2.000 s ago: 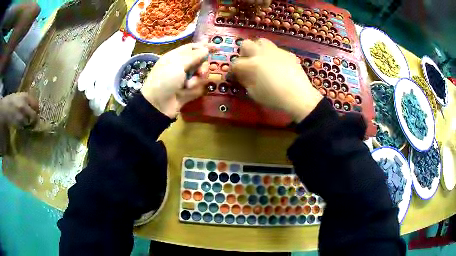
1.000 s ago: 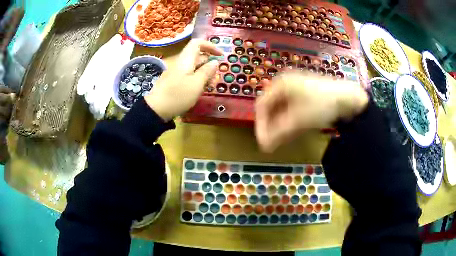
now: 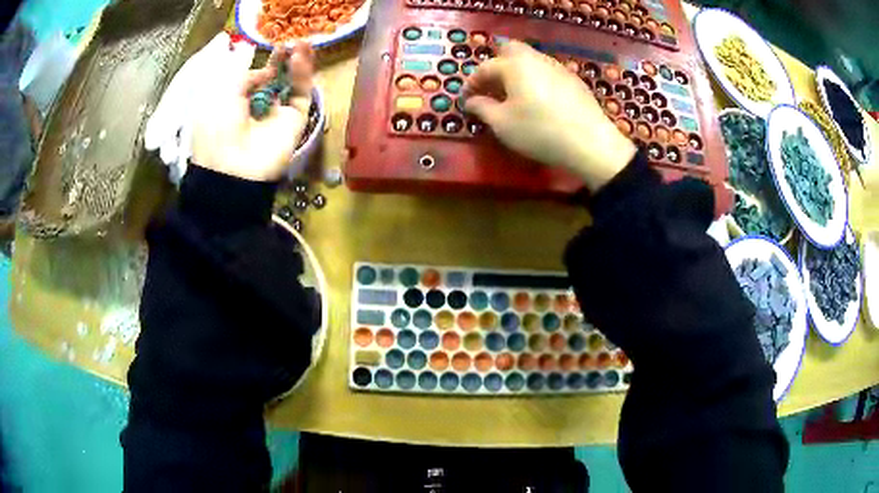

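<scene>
The red mould (image 3: 386,164) lies at the top centre, with rows of shiny round cavities, some holding green, orange or blue-grey pieces. My left hand (image 3: 246,125) is palm up left of the mould, over the discs' bowl, holding several dark green pieces (image 3: 270,94). My right hand (image 3: 545,106) is bare, with bent fingertips at the mould's lower left key field. Whether a piece is between those fingertips is hidden. The sample keyboard (image 3: 463,362) lies flat below the mould, partly covered by my right sleeve.
Orange pieces (image 3: 306,15) fill a plate at top left. A brown tray (image 3: 101,120) and white gloves (image 3: 178,120) lie left. Small dark discs (image 3: 303,199) lie loose on the table. Plates of yellow (image 3: 737,67), teal (image 3: 806,175) and slate pieces (image 3: 769,298) stand right.
My left hand has moved left off the mould and turned palm up, showing green pieces. My right hand has returned from the mould's front edge to its left cavities. The view has shifted.
</scene>
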